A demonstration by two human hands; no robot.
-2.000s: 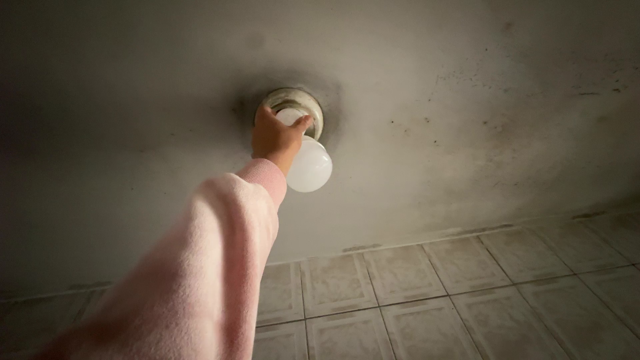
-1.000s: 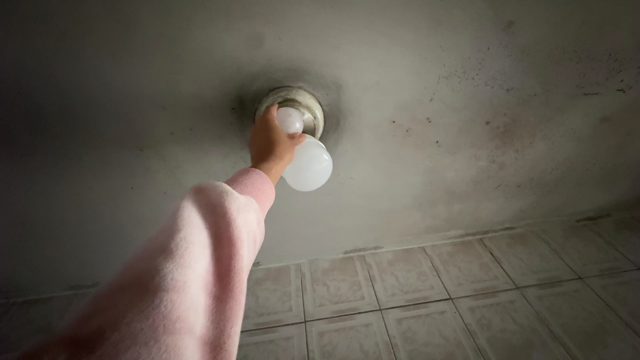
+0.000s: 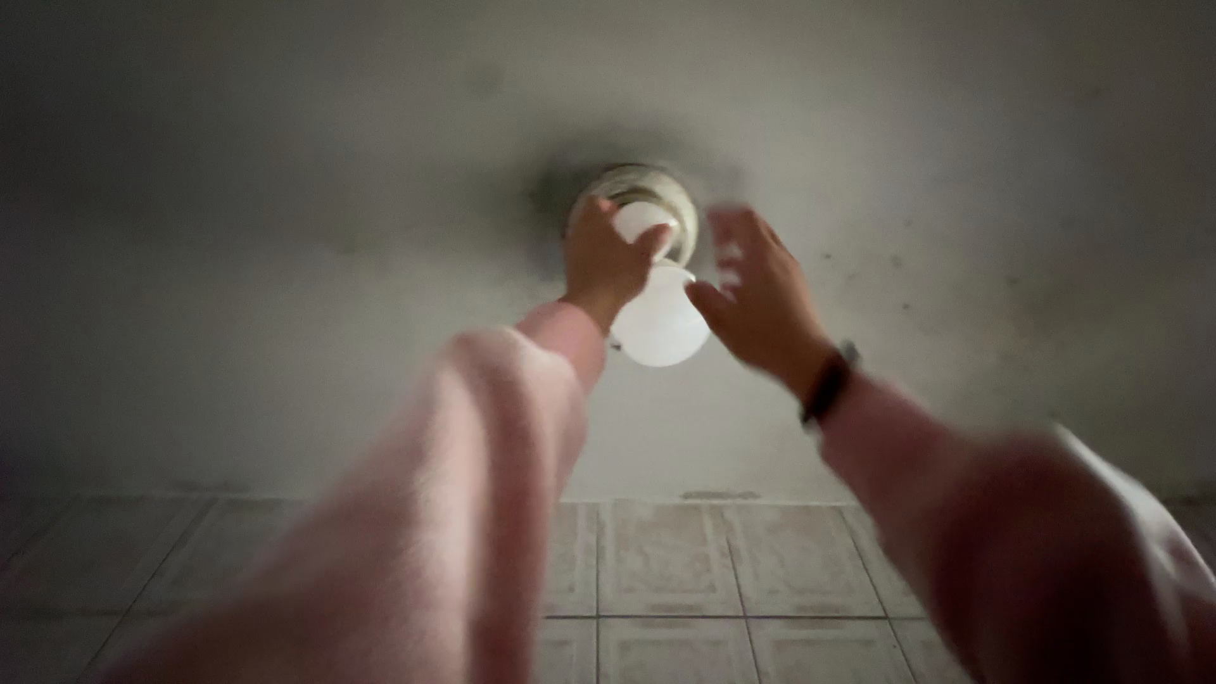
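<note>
A round lamp base [image 3: 680,203] is fixed on the ceiling, with a smaller white bulb [image 3: 644,222] at its middle. My left hand [image 3: 608,252] is around that small bulb, thumb on its right side and fingers at its left. Below it hangs a larger white globe bulb [image 3: 662,318], partly in front of the base. My right hand [image 3: 760,290] is raised at the right of the globe, blurred, fingers apart, its thumb near the globe's upper right edge; whether it touches cannot be told. A dark band is on my right wrist.
The grey ceiling [image 3: 380,142] has a dark smudge around the lamp base and small spots at the right. A wall of light patterned tiles [image 3: 665,560] meets the ceiling at the bottom of the view.
My right hand has come into view from the right and is now beside the globe bulb. My left hand stays at the small bulb. The view has turned a little.
</note>
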